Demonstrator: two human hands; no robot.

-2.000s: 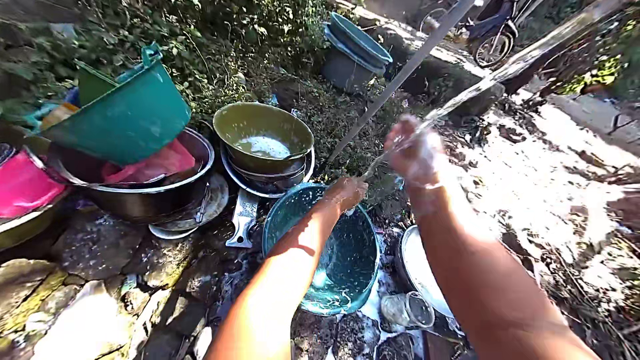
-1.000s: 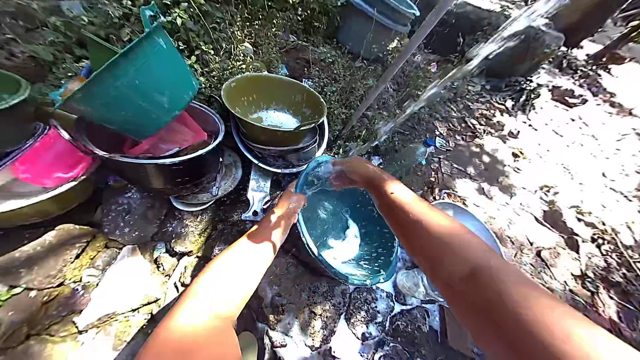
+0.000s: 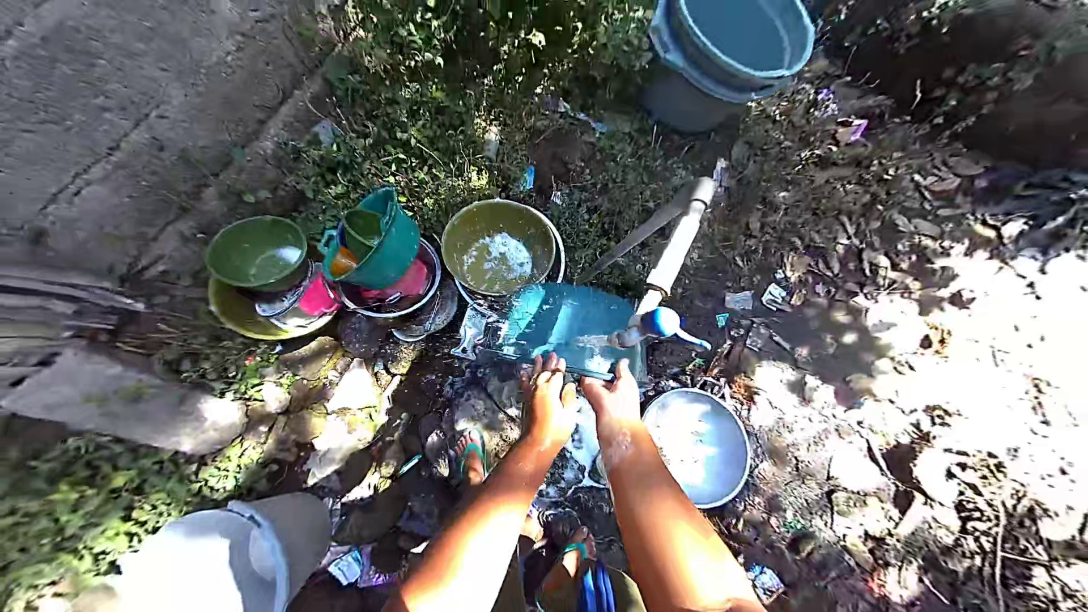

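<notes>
A teal plastic basin (image 3: 565, 319) lies tipped on its side below a tap with a blue handle (image 3: 660, 322), and water runs from the spout onto it. My left hand (image 3: 548, 399) and my right hand (image 3: 614, 398) both hold its near rim, side by side. Left of the basin, an olive-green bowl (image 3: 497, 246) with suds stands on other vessels. A silver metal bowl (image 3: 699, 448) rests on the ground just right of my right hand.
Stacked bowls with a green basket (image 3: 384, 246) and a green bowl (image 3: 257, 252) stand at the left. Blue-grey buckets (image 3: 733, 51) stand at the top. A pale bucket (image 3: 246, 552) is at the lower left. A white pipe (image 3: 680, 242) leads to the tap; uneven stones cover the ground.
The teal basin stood with its opening up toward me; now it is tipped over, with both my hands at its near rim. The view has shifted widely, and the tap has come into sight.
</notes>
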